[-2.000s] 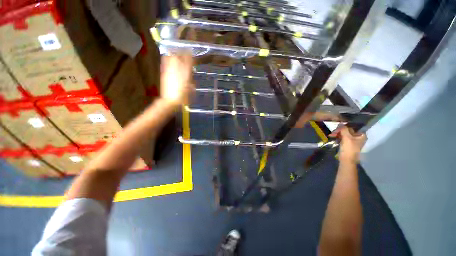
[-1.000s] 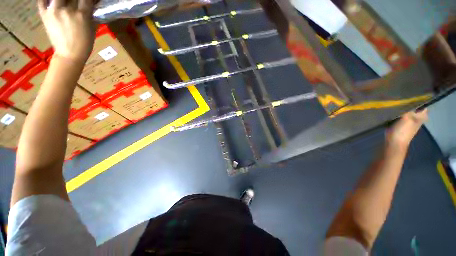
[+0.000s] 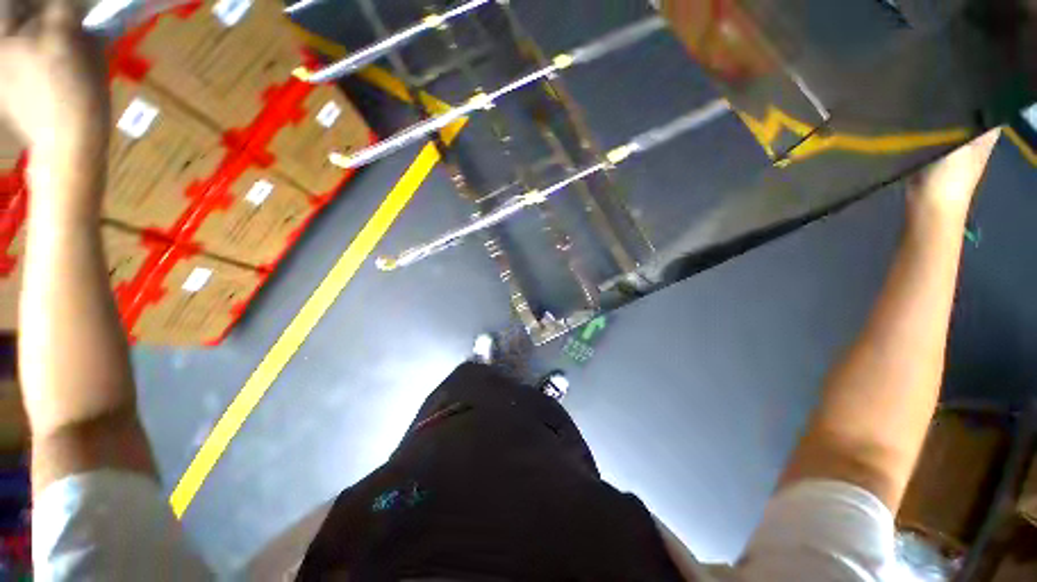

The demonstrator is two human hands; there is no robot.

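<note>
The metal hanging rack (image 3: 620,281) stands in front of me, with a shiny flat panel on its right side. Its silver prongs (image 3: 532,198) with yellowish bands and tips point to the left, and no bag shows on them. My left hand (image 3: 51,80) is at the upper left edge, blurred and partly cut off, beside the end of a shiny silver bar (image 3: 108,11); its grip is unclear. My right hand (image 3: 957,171) is on the right end of the rack's long edge, with its fingers mostly hidden behind it.
Stacked cartons (image 3: 205,171) with red tape are at the left. A yellow line (image 3: 307,318) runs over the grey-blue floor beside them. My dark apron (image 3: 489,489) and my shoes (image 3: 554,387) are below. A brown box-like thing (image 3: 967,466) is at the lower right.
The rack and cartons have turned in the view. The prongs sit higher and tilt more. My left hand is farther left, and my right hand is slightly higher, still at the rack's edge.
</note>
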